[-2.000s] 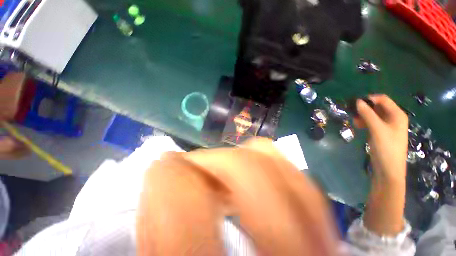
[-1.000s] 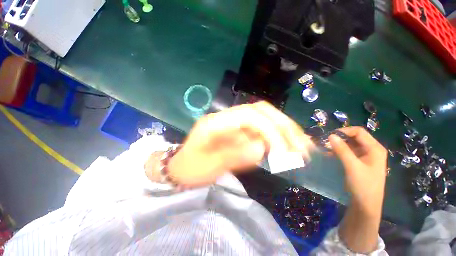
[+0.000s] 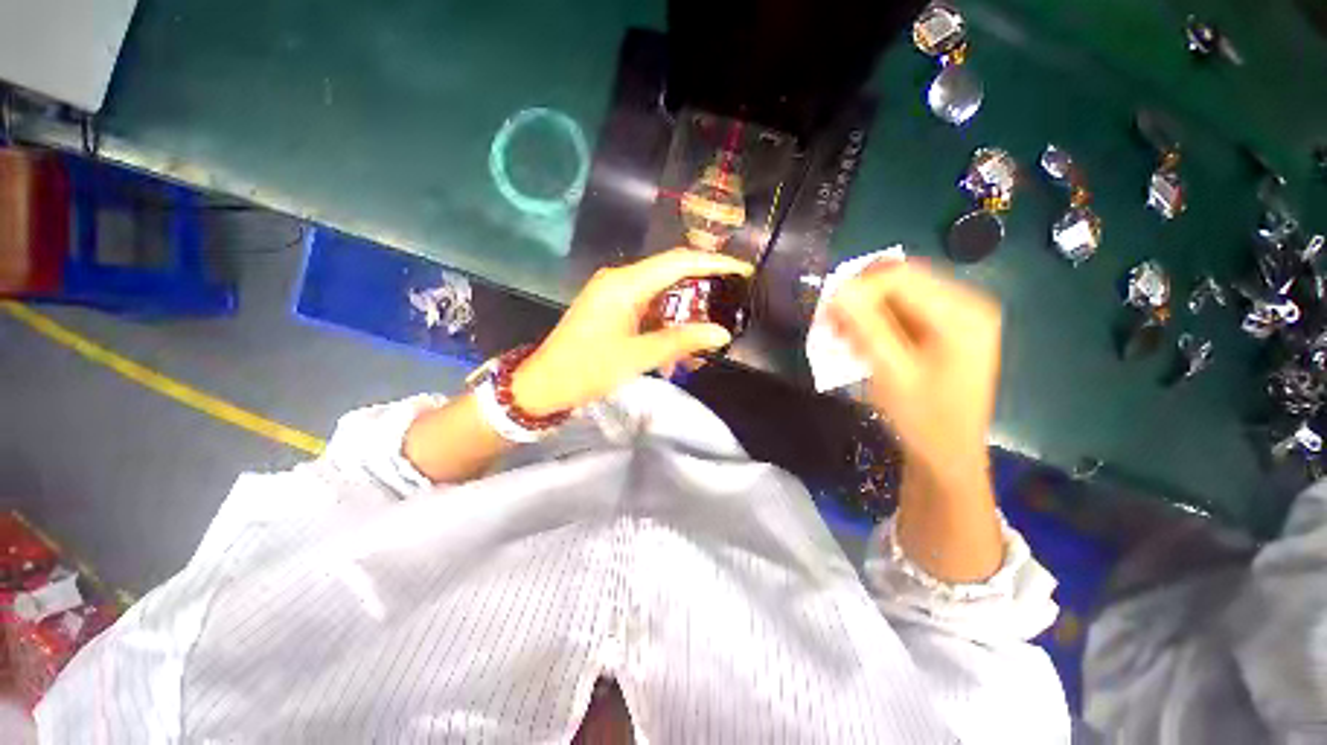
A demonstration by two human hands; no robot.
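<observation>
My left hand (image 3: 619, 332) holds a dark round device (image 3: 706, 307) with reddish glints between thumb and fingers, at the front edge of the black fixture plate (image 3: 827, 197). Thin red laser lines cross on a small silver-gold part (image 3: 713, 207) on the plate, just beyond the device. My right hand (image 3: 924, 342) is blurred, over the white square sheet (image 3: 840, 354) right of the plate. Its fingers look bent; whether they grip the sheet or anything else cannot be told.
A green ring (image 3: 539, 160) lies left of the plate. Several two-part open units (image 3: 1077, 230) lie to the right, with piled small parts (image 3: 1291, 328) farther right. The black machine (image 3: 764, 58) stands behind the plate. A blue bin (image 3: 364, 299) sits below the bench edge.
My left hand has moved back from near the sheet to the plate's front edge, with the device now visible in it. My right hand has moved left from the loose units to the sheet. The view has shifted.
</observation>
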